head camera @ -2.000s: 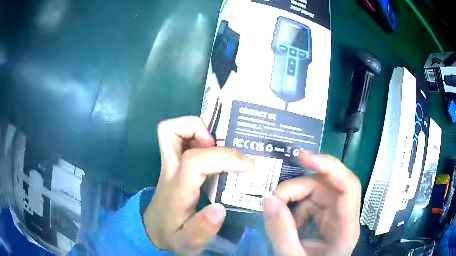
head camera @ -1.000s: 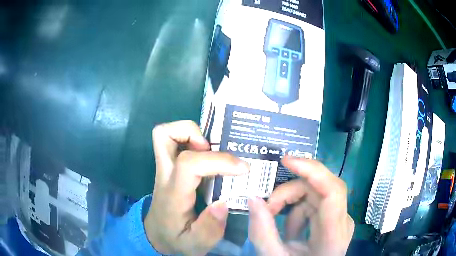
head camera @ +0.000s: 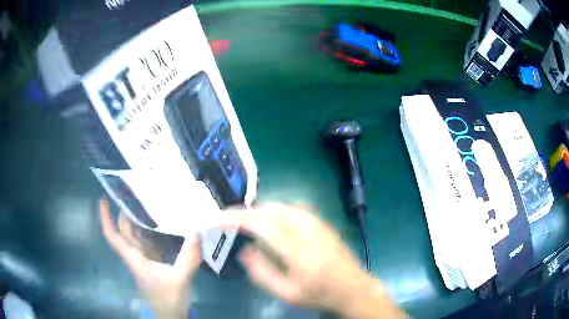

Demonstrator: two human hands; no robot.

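A white and black BT200 retail carton (head camera: 150, 134) is raised and tilted at the left, its tester picture facing me and small flaps standing out at its lower end. My left hand (head camera: 150, 261) holds this lower end from below, its fingers behind a dark flap. My right hand (head camera: 299, 249) is blurred; its fingers are on the white flap and the carton's lower right corner. The parts of the carton under my fingers are hidden.
A black barcode scanner (head camera: 350, 162) lies on the green mat (head camera: 293, 93), its cable running down. A flat carton stack (head camera: 437, 187) lies right of it. A blue battery tester (head camera: 365, 47) lies at the back. Standing cartons (head camera: 499, 40) are at the far right.
The view has swung right and farther out. The carton, earlier lying barcode side up under both hands, is now raised and turned to its BT200 face, with its end flaps open.
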